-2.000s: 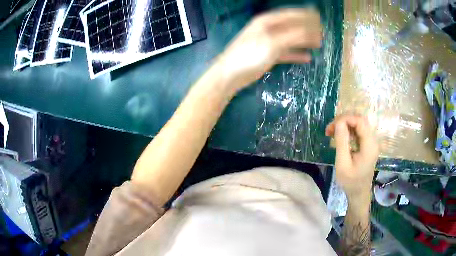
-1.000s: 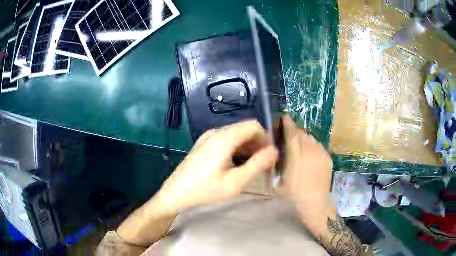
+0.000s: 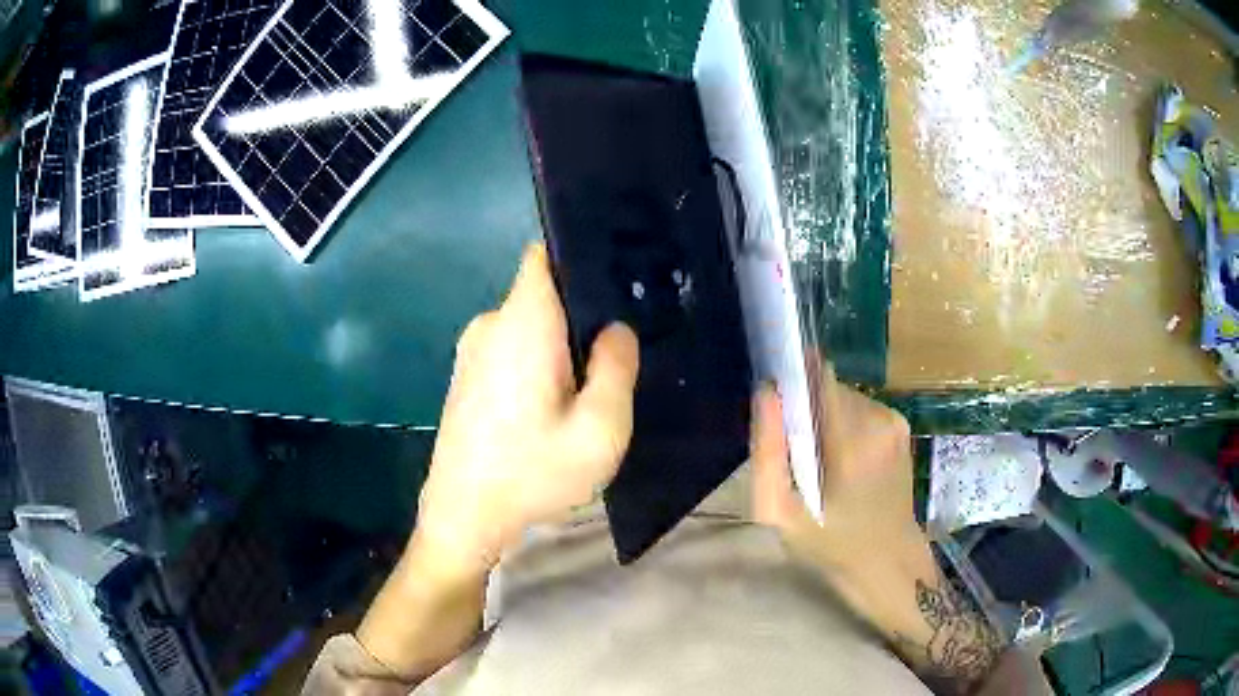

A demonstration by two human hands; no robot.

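My left hand (image 3: 530, 394) grips the left edge of the black back cover (image 3: 639, 258), thumb on its inner face, and holds it tilted. My right hand (image 3: 849, 469) grips the lower end of the solar panel (image 3: 768, 245), which stands nearly on edge with its white underside facing left. The two parts are open like a book. A dark wire loop (image 3: 735, 204) shows between them near the top. Two small pale spots show on the cover's inner face. The panel's cell side is hidden.
Several overlapping solar panels (image 3: 347, 116) lie on the green bench (image 3: 340, 333) at upper left. A tan cardboard mat (image 3: 1019, 272) is at right, with a patterned rag (image 3: 1202, 204) on it. A pale blurred tool (image 3: 1073, 27) is at the top right. Grey equipment (image 3: 102, 598) stands below left.
My left hand has taken hold of the black cover, which was lying on the bench, and tilted it up. The panel has turned to show its white underside. The coiled cable is out of sight.
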